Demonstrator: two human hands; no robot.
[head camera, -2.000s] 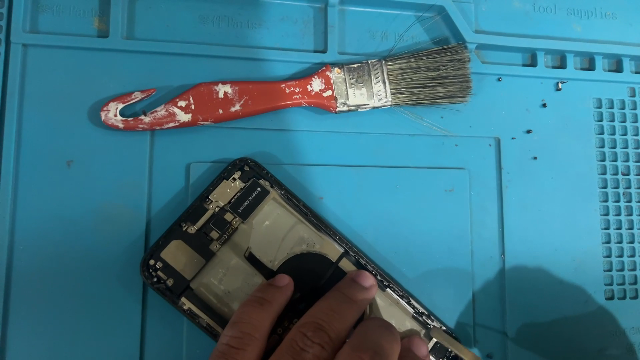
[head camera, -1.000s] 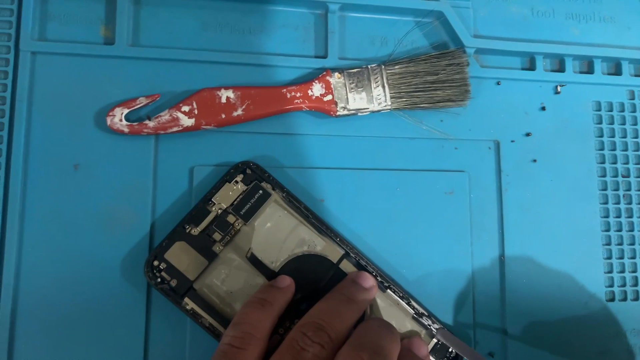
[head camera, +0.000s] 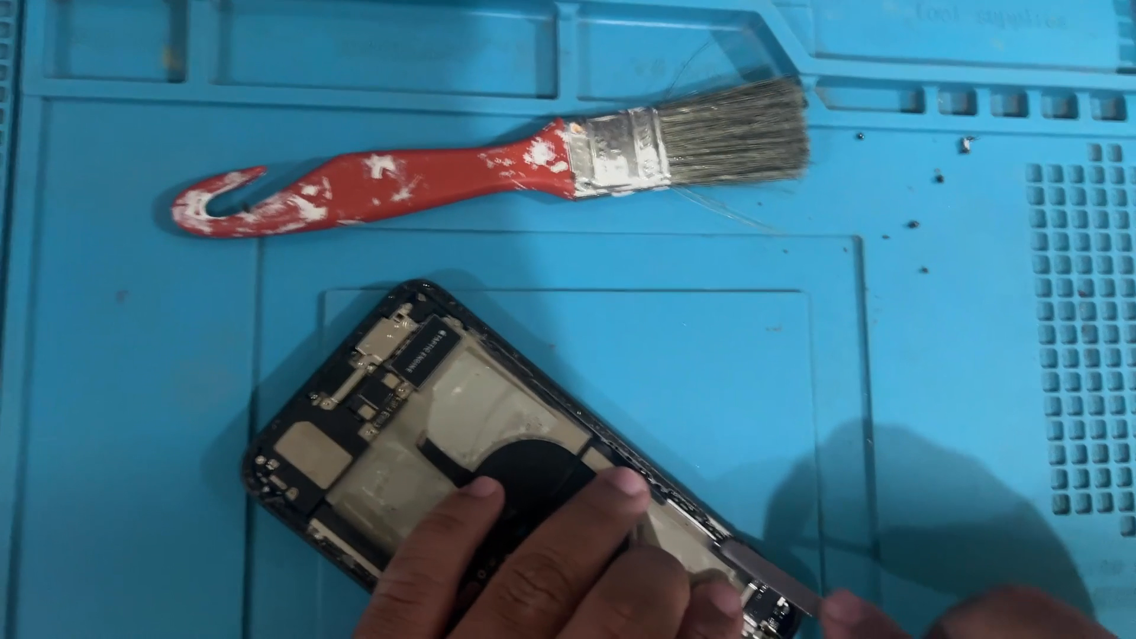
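An opened smartphone housing (head camera: 484, 408) lies slanted on the blue repair mat, its inner parts showing. My left hand (head camera: 559, 559) rests over its lower middle, with fingertips on the black round coil (head camera: 532, 466) and near the long right edge. At the lower right, my right hand (head camera: 958, 617) is mostly cut off by the frame; its fingers hold a thin flat metal blade (head camera: 768, 572), whose tip touches the housing's right edge. A red-handled paintbrush (head camera: 426, 182) with white paint spots lies above the phone, touched by neither hand.
The blue silicone mat (head camera: 674, 346) has moulded trays along its top and a grid of small square pockets (head camera: 1078, 355) at the right. Several tiny dark screws or bits (head camera: 913, 224) lie right of the bristles. A shadow falls at the lower right.
My right hand's fingers and the flat blade now show at the lower right, with the blade farther up along the housing edge. My left hand stays on the phone.
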